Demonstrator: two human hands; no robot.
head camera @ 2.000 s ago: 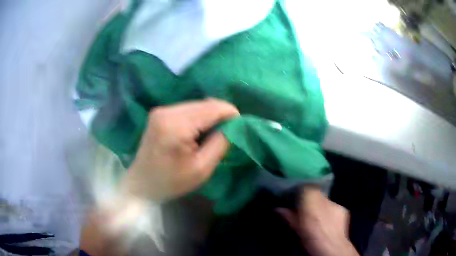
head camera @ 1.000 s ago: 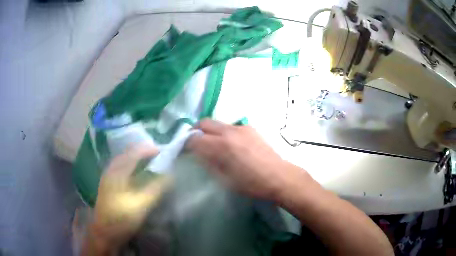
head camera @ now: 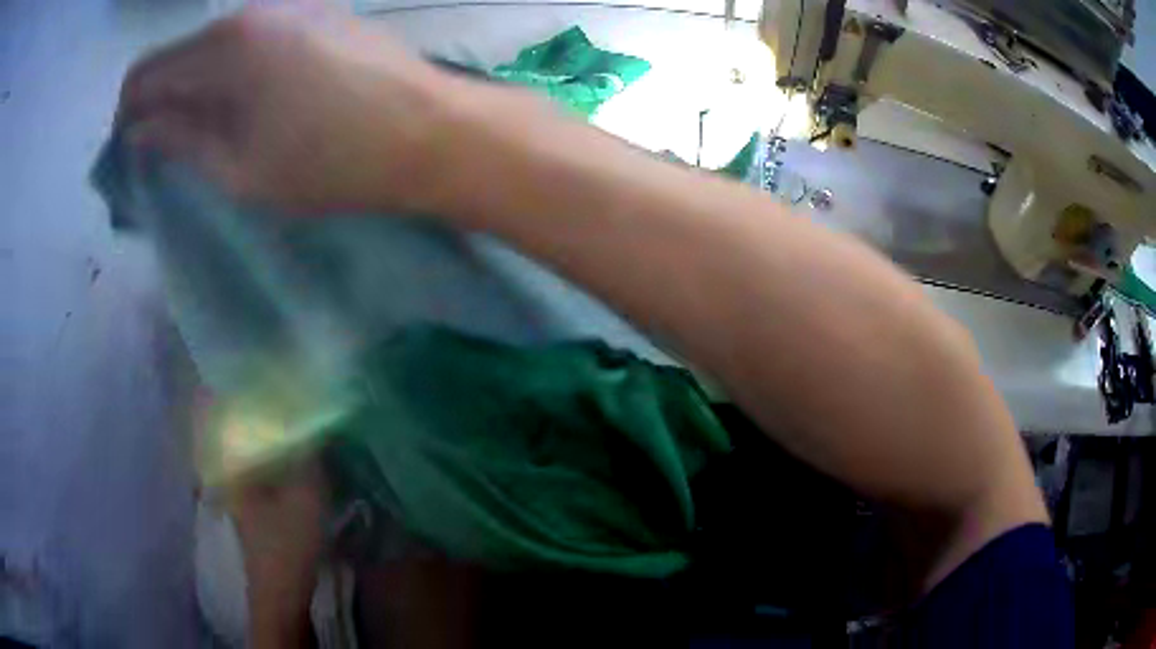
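The green garment point(head camera: 545, 444) hangs bunched below my right forearm, over the dark area at the table's front. Its pale grey-green part point(head camera: 330, 285) is stretched up to the upper left. My right hand point(head camera: 254, 114) is blurred at the upper left, fingers closed on the raised edge of the garment, the arm crossing the frame. My left hand point(head camera: 273, 444) is low at the left, blurred and washed by glare, at the garment's left edge; its fingers are hard to make out.
The cream sewing machine point(head camera: 963, 108) stands at the upper right, its lamp glowing at its left. A green piece point(head camera: 577, 70) lies on the white table point(head camera: 1014, 342) at the back. Dark snips or similar handles point(head camera: 1118, 361) are at the far right edge.
My right hand has moved up and left, raising part of the garment. Most green cloth has left the table's left side and now hangs nearer me. The view has shifted slightly.
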